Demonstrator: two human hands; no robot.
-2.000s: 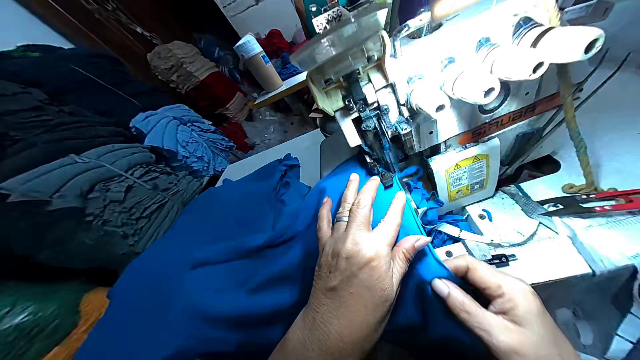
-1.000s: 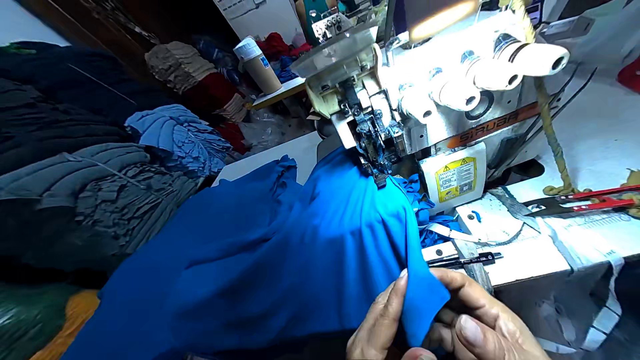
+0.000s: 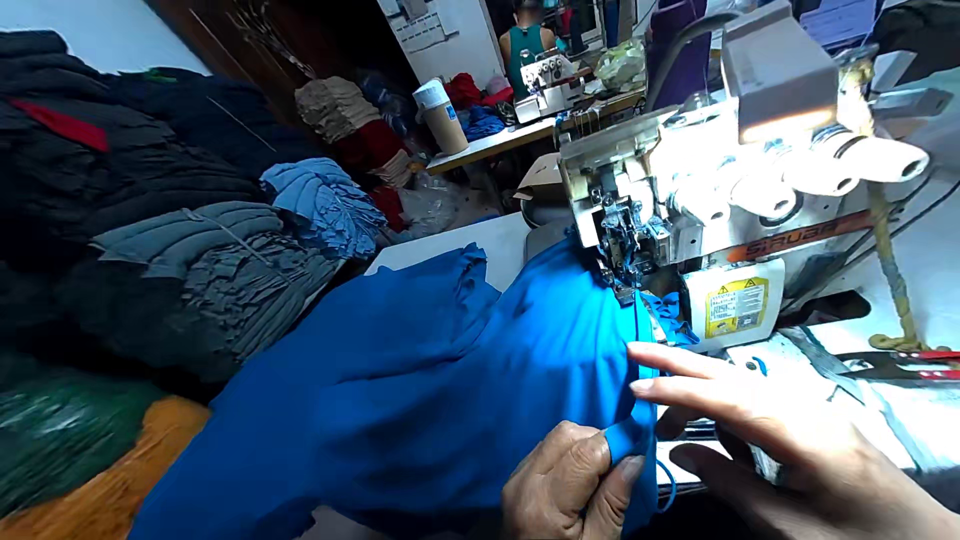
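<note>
Blue fabric (image 3: 420,390) spreads across the table of a Siruba overlock sewing machine (image 3: 675,180), its edge running under the presser foot (image 3: 624,291). My left hand (image 3: 574,476) pinches the folded edge of the fabric between thumb and bent fingers, at the bottom centre. To its right, my right hand (image 3: 780,427) has its fingers spread, with two fingertips touching the fabric edge just below the presser foot; its thumb is apart from them. Blue trimmings (image 3: 671,311) lie beside the foot. Part of the fabric hangs toward the lower left.
Stacks of grey and dark cut fabric (image 3: 232,255) and a light blue bundle (image 3: 326,202) stand at left. Red-handled scissors (image 3: 900,366) lie at right. Behind are a thread cone (image 3: 441,120) on another table, a second sewing machine (image 3: 551,82) and a seated person (image 3: 525,45).
My right hand has come off the fabric's lower corner and moved up beside the edge near the foot. The left hand now grips the edge. The view has tilted up somewhat.
</note>
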